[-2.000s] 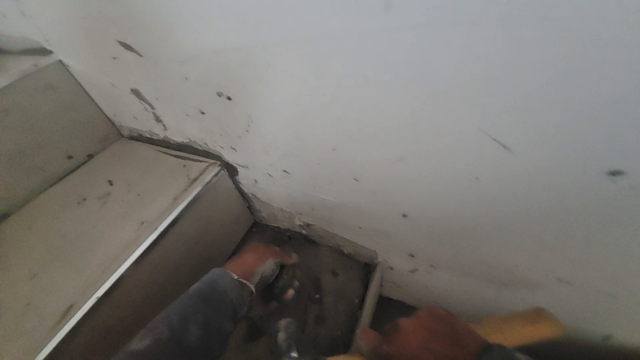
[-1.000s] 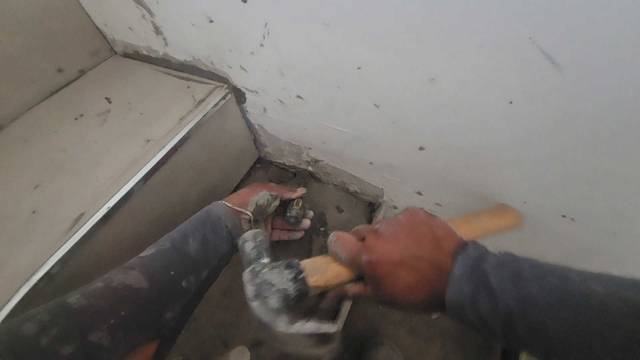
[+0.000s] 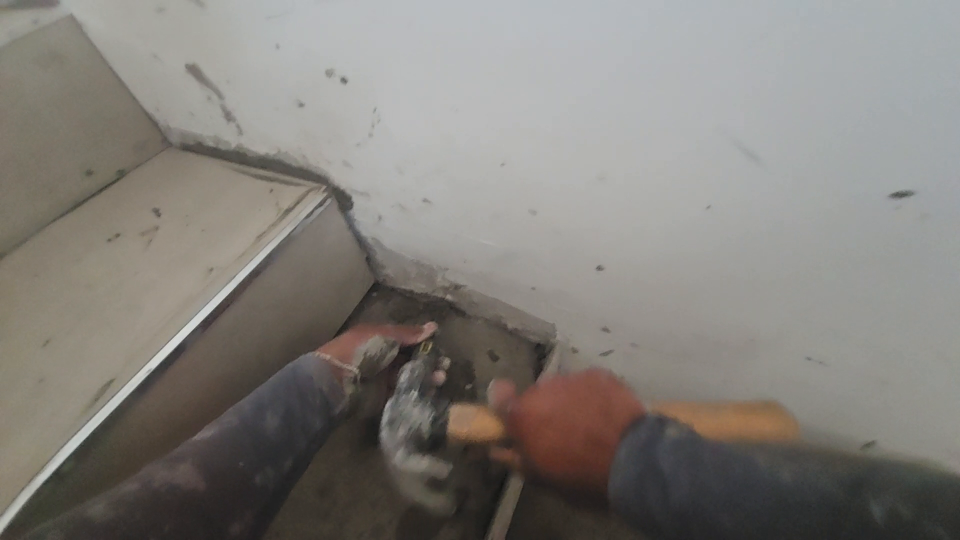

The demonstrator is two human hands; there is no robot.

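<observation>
My right hand [image 3: 574, 427] grips the wooden handle of a claw hammer [image 3: 416, 442], its metal head smeared with pale mortar and blurred. The handle's end sticks out to the right, beyond my fist. My left hand [image 3: 375, 349] is down in the corner by the stair riser, its fingers around a small dark object [image 3: 426, 347] with a yellowish mark. The hammer head overlaps that object in the view and partly hides the fingers; whether they touch I cannot tell. A bracelet and grey mortar show at my left wrist.
Tiled stair steps [image 3: 150, 247] with a pale metal edge strip [image 3: 172, 349] rise at the left. A white wall [image 3: 600, 165] with chips and stains runs along the right, with rough mortar [image 3: 450, 289] at its foot. A thin upright edge [image 3: 506, 506] borders the rough grey surface below.
Compared with one second ago, the hammer head has come up over the small object in my left hand. Two seconds ago my right hand was lower in view. The view has shifted.
</observation>
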